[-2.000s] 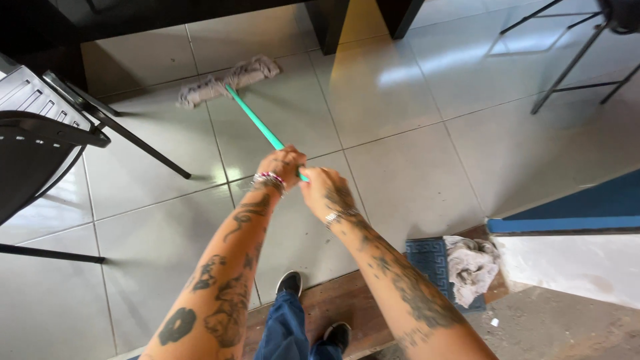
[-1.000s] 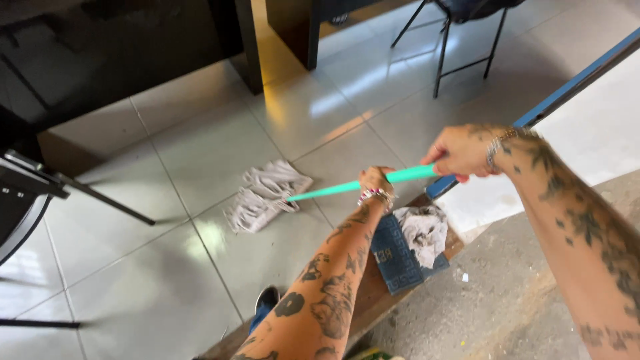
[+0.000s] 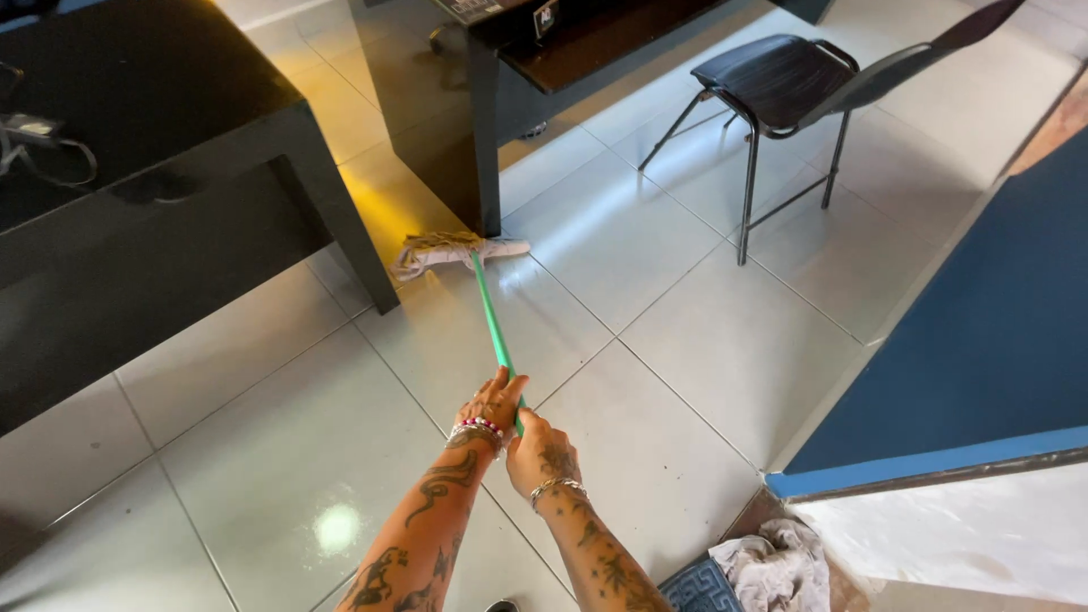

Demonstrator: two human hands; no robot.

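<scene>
Both hands grip the green handle (image 3: 492, 325) of a mop. My left hand (image 3: 495, 403) is closed around it higher up the picture, with a beaded bracelet at the wrist. Just below and to the right, my right hand (image 3: 544, 455) holds the handle's near end, a chain bracelet on its wrist. The handle runs away from me to a cloth mop head (image 3: 459, 252), greyish and spread wide on the tiled floor (image 3: 595, 365). The mop head lies at the foot of a dark desk's leg panel, between two desks.
A black desk (image 3: 195, 161) stands at left, another dark desk (image 3: 486, 127) beyond the mop head. A black chair (image 3: 773, 81) is at upper right. A blue-topped wall (image 3: 960, 340) borders the right side. A blue mat (image 3: 701, 588) and crumpled cloth (image 3: 778, 568) lie at bottom right.
The mop head has moved from open tiles to beside the desk leg. My hands, apart on the handle one second ago, are close together now. The view has shifted.
</scene>
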